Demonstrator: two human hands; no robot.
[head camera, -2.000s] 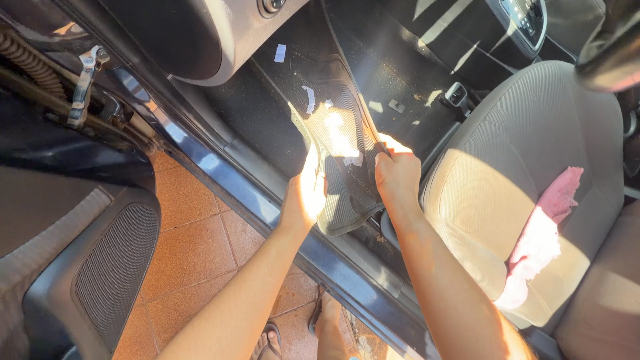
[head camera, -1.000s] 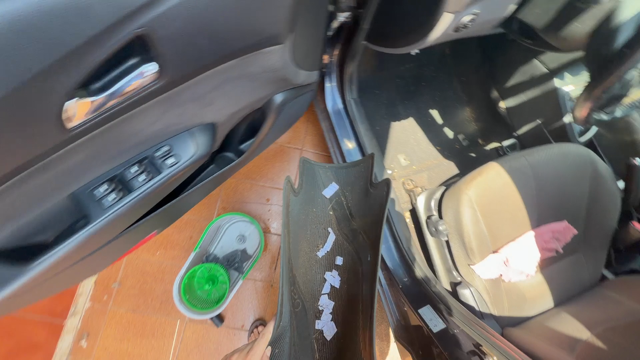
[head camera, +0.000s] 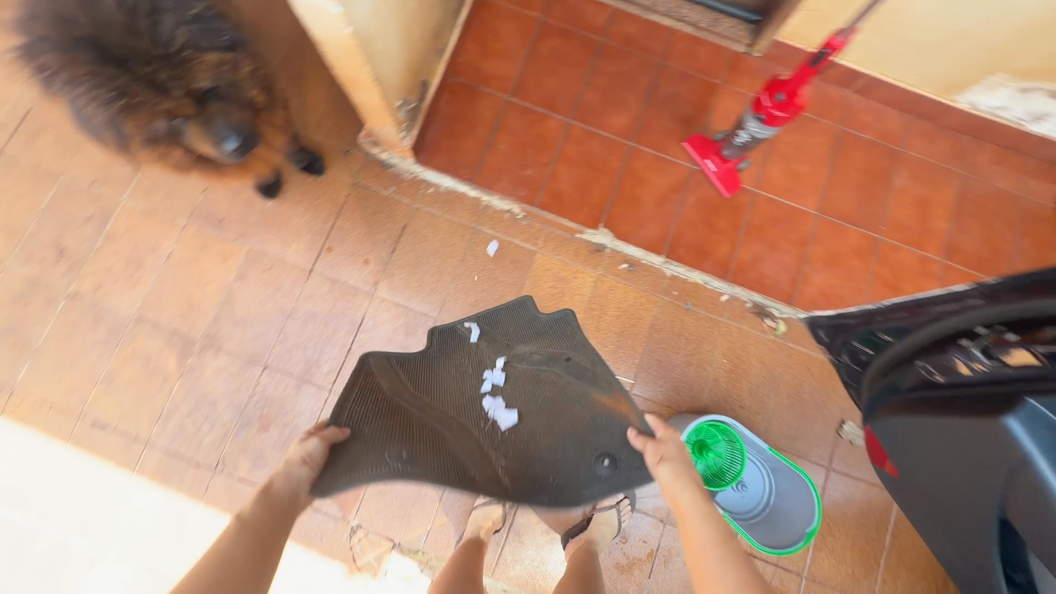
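Note:
A dark ribbed rubber car floor mat (head camera: 429, 437) is held out over the tiled floor. My left hand (head camera: 301, 462) grips its left edge and my right hand (head camera: 664, 454) pinches its right edge. Torn white paper scraps (head camera: 500, 412) lie in a broken line across the mat's middle. One more white scrap (head camera: 492, 247) is on the tiles beyond the mat's far edge. The near edge bends and partly covers my sandalled feet (head camera: 598, 524).
A grey mop bucket with a green rim (head camera: 775, 503) and green basket (head camera: 716, 454) stands right of the mat. A car door (head camera: 973, 462) is at the right. A dog (head camera: 181, 91) is at upper left. A red upright vacuum (head camera: 759, 124) stands on the raised red tiles (head camera: 635, 165).
The mat, inside the car in the oldest frame, is now outside over the tiles, held by both hands. The view has swung away from the car's interior.

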